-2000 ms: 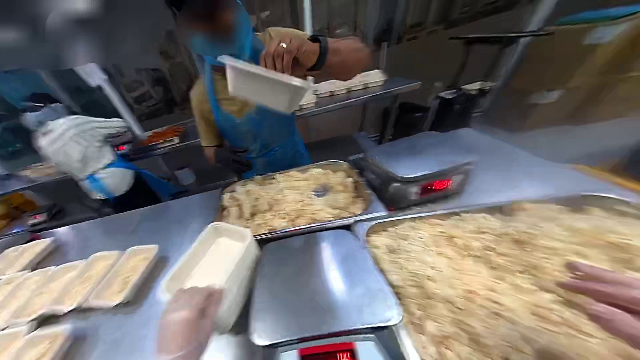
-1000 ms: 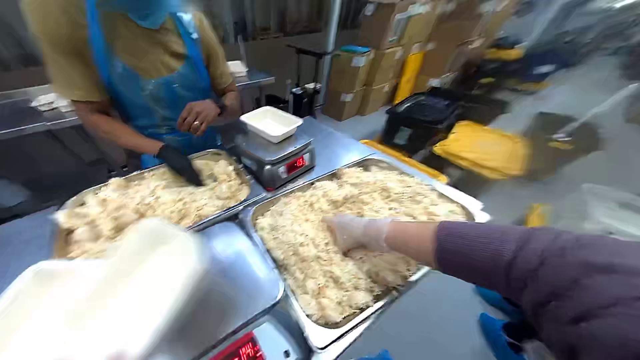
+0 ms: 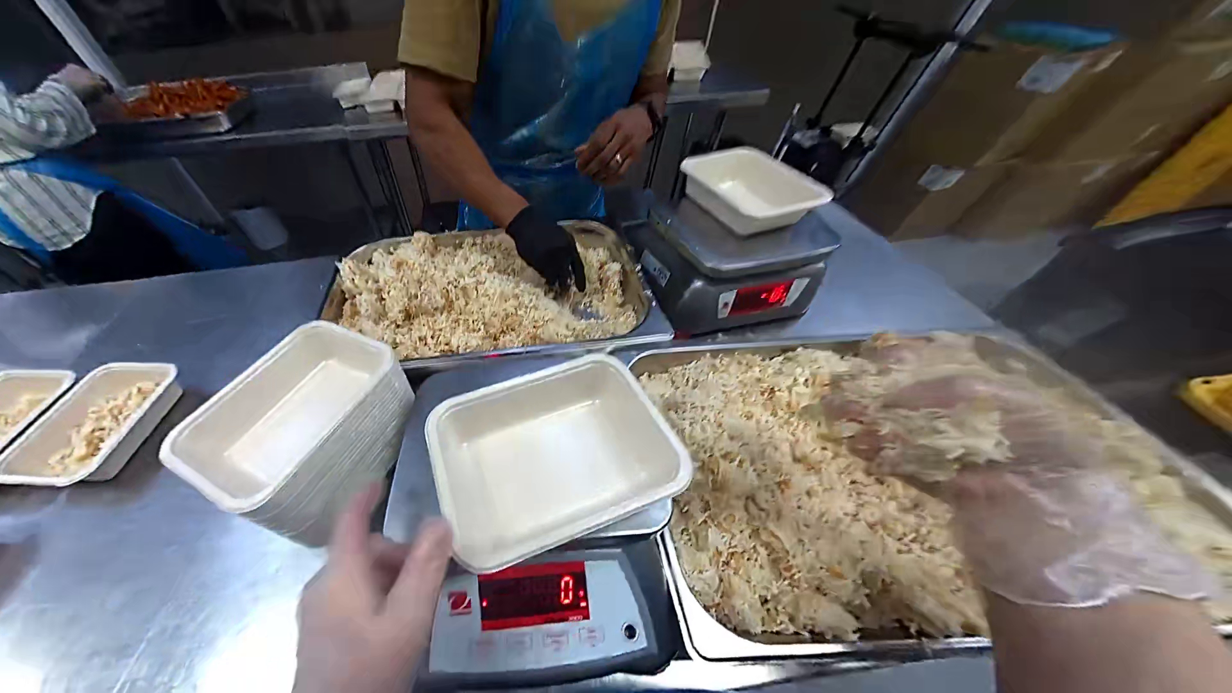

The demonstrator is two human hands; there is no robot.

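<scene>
My left hand [image 3: 371, 597] is empty, fingers apart, just below an empty fiber tray [image 3: 558, 452] that rests on an Ohaus digital scale [image 3: 539, 616]. My right hand [image 3: 972, 452], in a clear plastic glove and blurred, holds a clump of the rice-like food [image 3: 789, 481] over the large metal pan [image 3: 698, 626] at right. A tall stack of fiber trays [image 3: 289, 414] stands left of the scale. Part-filled trays [image 3: 106, 423] sit at the far left.
Opposite, a person in a blue apron [image 3: 553, 87] has a black-gloved hand [image 3: 547, 248] in another food pan [image 3: 462, 298]. Beside it a second scale [image 3: 741, 260] bears an empty tray [image 3: 756, 188]. Behind are a back table [image 3: 279, 115] and cardboard boxes [image 3: 1039, 135].
An empty tray now rests on the near scale, and my left hand is off it. My right hand, in the food a second ago, is lifted with a clump.
</scene>
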